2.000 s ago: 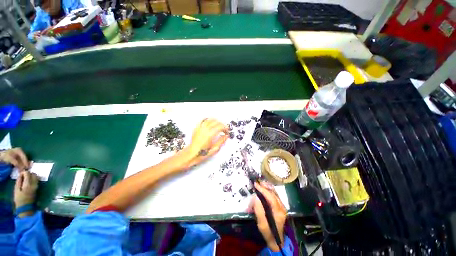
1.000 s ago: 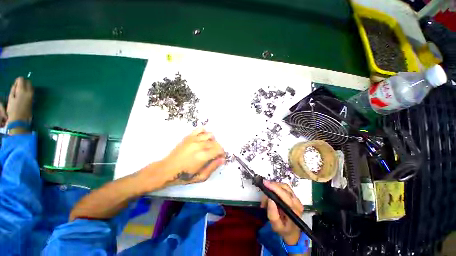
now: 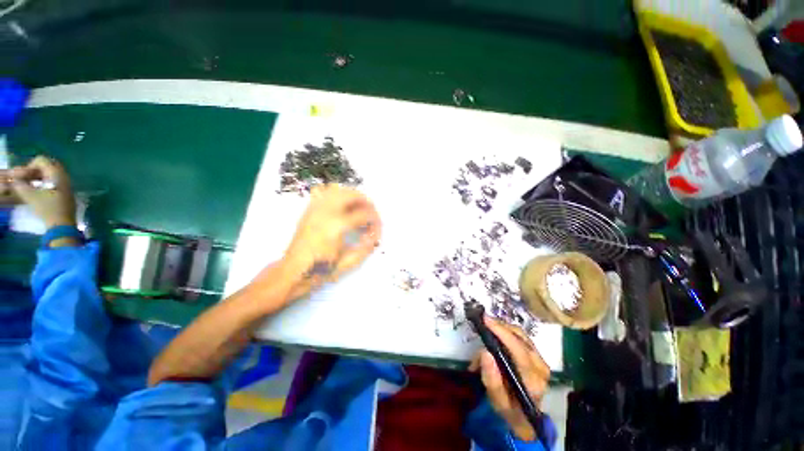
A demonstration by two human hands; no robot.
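My left hand (image 3: 333, 231) is blurred, at the lower edge of the heap of small green-brown components (image 3: 319, 167) on the white board (image 3: 397, 158). Its fingers are bent; whether they hold a part cannot be seen. My right hand (image 3: 514, 363) holds the black soldering iron (image 3: 501, 352) like a pen, near the board's front right edge. The iron's front end is over scattered small dark and silvery pieces (image 3: 467, 264); its thin tip is hard to make out. A few bits (image 3: 407, 280) lie between the hands. More dark pieces (image 3: 485, 181) lie farther back.
A tan ring (image 3: 567, 291) with whitish content, a black fan (image 3: 573, 225), a bottle (image 3: 705, 167), a yellow sponge (image 3: 703, 363) and a yellow tray (image 3: 696, 84) stand right. A wire spool (image 3: 145, 262) and a co-worker's hands (image 3: 44, 189) are left. A green conveyor (image 3: 264, 44) runs behind.
My left hand has moved from beside the iron's tip up to the heap. My right hand still holds the iron, its front end now over the scattered pieces. The view has shifted since the first frame.
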